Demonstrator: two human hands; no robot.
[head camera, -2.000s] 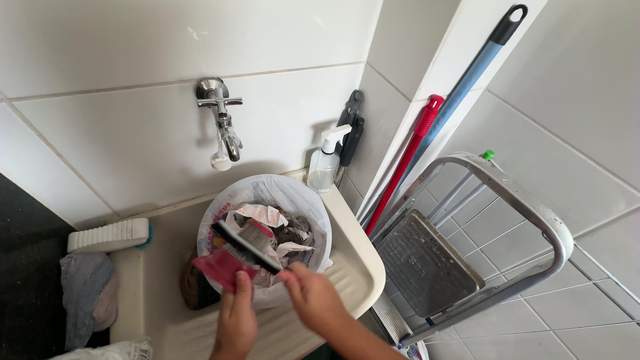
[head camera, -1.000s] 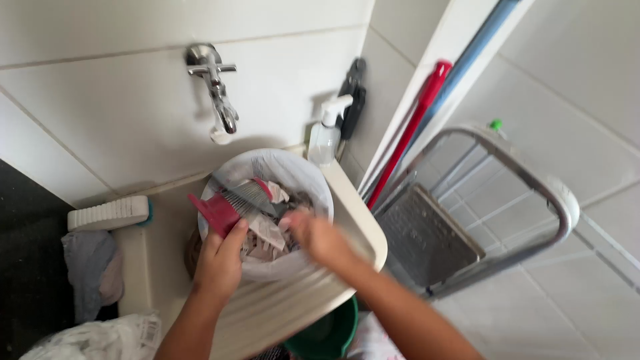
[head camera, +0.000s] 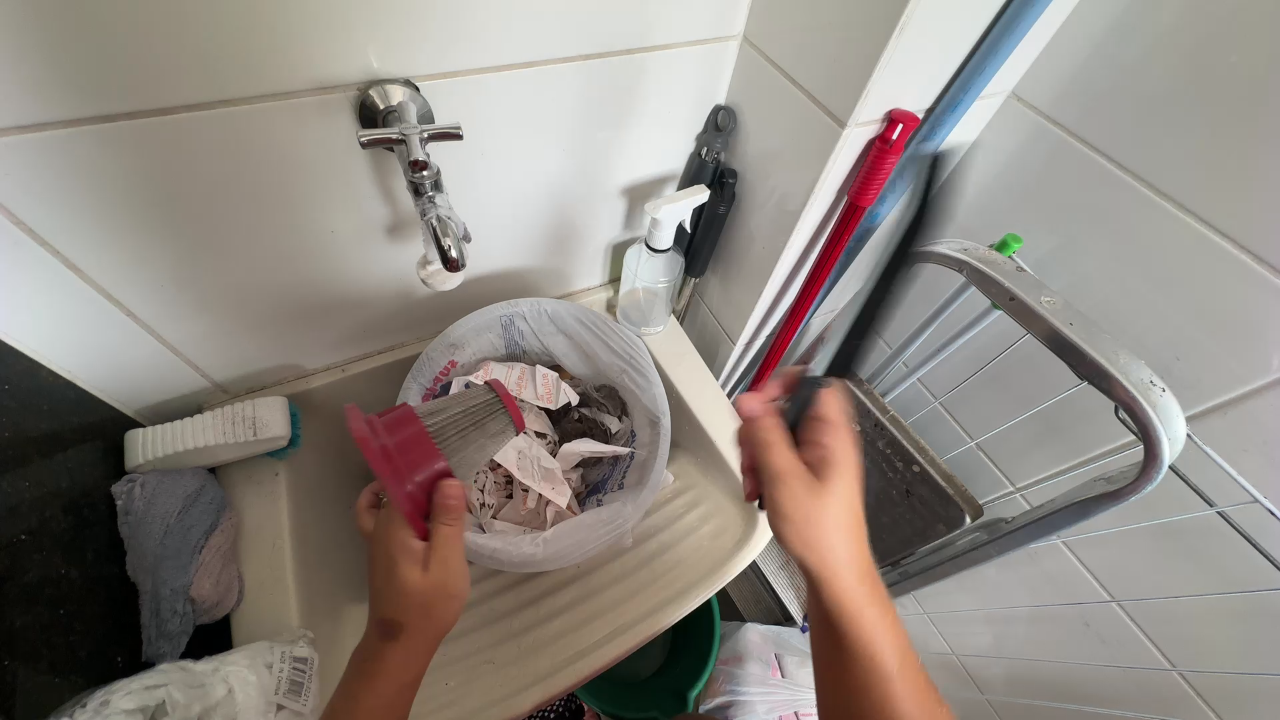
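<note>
My left hand (head camera: 415, 560) holds a pleated vacuum filter (head camera: 465, 430) by its red plastic end, tilted over a bin lined with a white plastic bag (head camera: 630, 400). Torn paper and grey dust (head camera: 540, 470) lie inside the bin, which stands in a beige laundry sink (head camera: 600, 600). To the right of the bin, my right hand (head camera: 810, 460) grips the handle of a long black tool (head camera: 880, 290), likely a brush; it is blurred and points up and away. The tool does not touch the filter.
A chrome tap (head camera: 430, 190) is on the tiled wall. Around the sink are a clear spray bottle (head camera: 652, 270), a white scrub brush (head camera: 210, 432), grey cloths (head camera: 175, 550) and a green bucket (head camera: 665, 670). At right stand a red pole (head camera: 835, 240) and a metal step ladder (head camera: 1090, 350).
My right hand has moved right and away from the filter with the black tool. My left hand still holds the filter over the bin.
</note>
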